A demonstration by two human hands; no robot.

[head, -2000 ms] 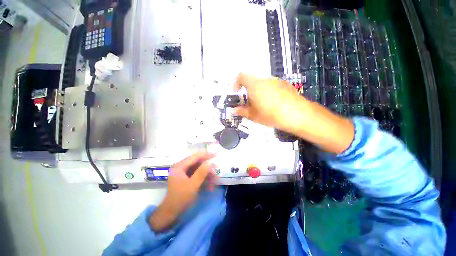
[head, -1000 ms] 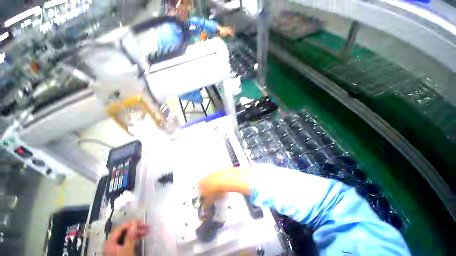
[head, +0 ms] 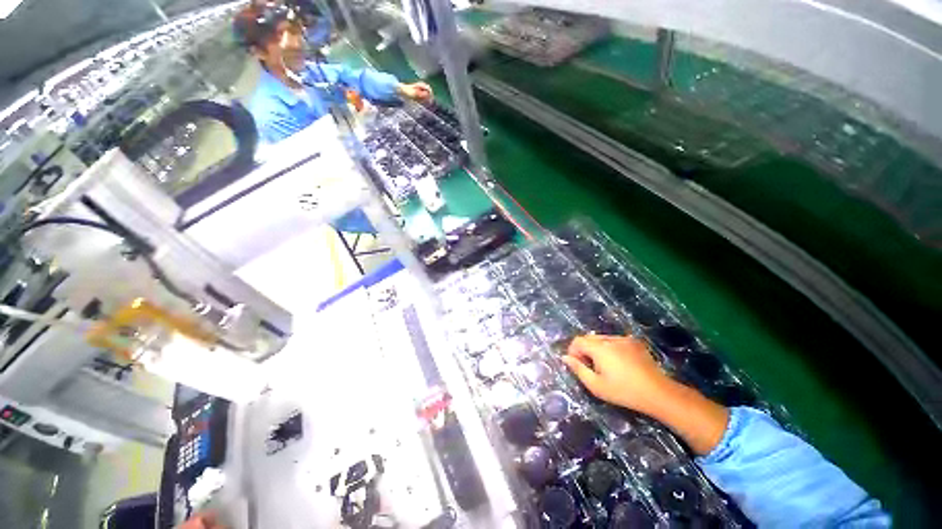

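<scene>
A large clear blister tray (head: 591, 240) lies right of the machine, its pockets holding many round black units (head: 558, 506). My right hand (head: 620, 374) is over the middle of the tray with its fingers curled down; whether it holds a unit is hidden. My left hand (head: 201, 521) is cut off by the bottom edge, with only a small part showing, and its hold cannot be told. The dark fixture (head: 356, 488) sits on the white machine bed (head: 341, 362), near the bottom of the picture; I cannot make out a round unit in it.
A dark heap of small parts (head: 284, 432) lies on the bed. The teach pendant (head: 196, 444) stands left of it. The machine's white gantry (head: 300, 196) rises at the upper left. A person (head: 294, 98) works beyond it. A dark object (head: 475, 240) lies behind the tray.
My right hand has moved right, from the fixture to the tray. My left hand has moved down, mostly out of the picture. The view has swung up and towards the right.
</scene>
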